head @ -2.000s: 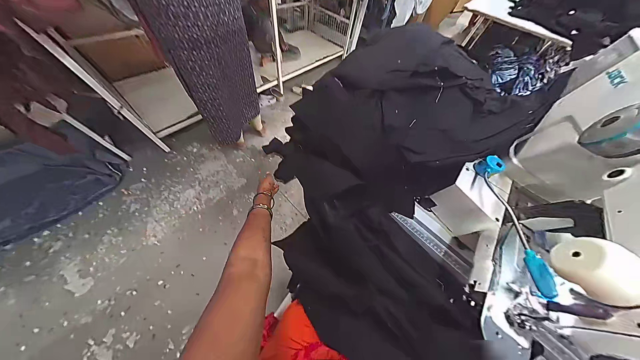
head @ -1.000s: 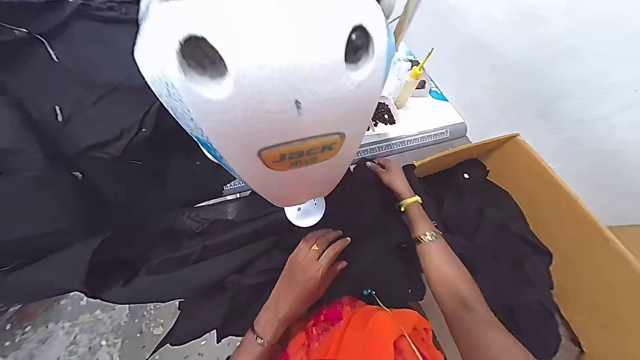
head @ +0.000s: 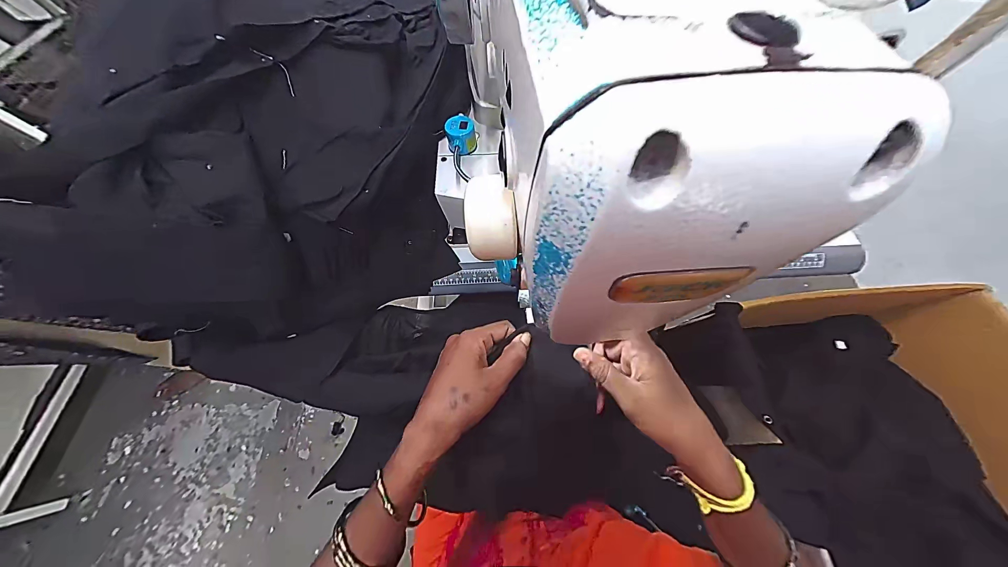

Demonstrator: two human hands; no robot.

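Observation:
Black fabric (head: 543, 417) lies across my lap and up to a white Jack sewing machine (head: 669, 213). My left hand (head: 472, 378) pinches the fabric's edge between thumb and fingers, just left of the machine head's lower end. My right hand (head: 642, 382) is under the head's lower right side, its thumb and fingers closed at the cloth; part of the fingers is hidden by the head. The machine head hides the needle area. A cream round knob (head: 490, 217) and a blue capped part (head: 461, 134) show left of the head.
A large heap of black fabric (head: 236, 181) covers the left side. At the right, a cardboard box (head: 937, 346) holds more black cloth (head: 850, 417). A ruler-marked edge (head: 468, 279) runs behind my hands. Bits of debris lie on the grey floor (head: 205, 465).
My left hand was flat on the cloth a second ago and now pinches its edge. My right hand has drawn back from the ruler edge to the machine head. The view has shifted strongly.

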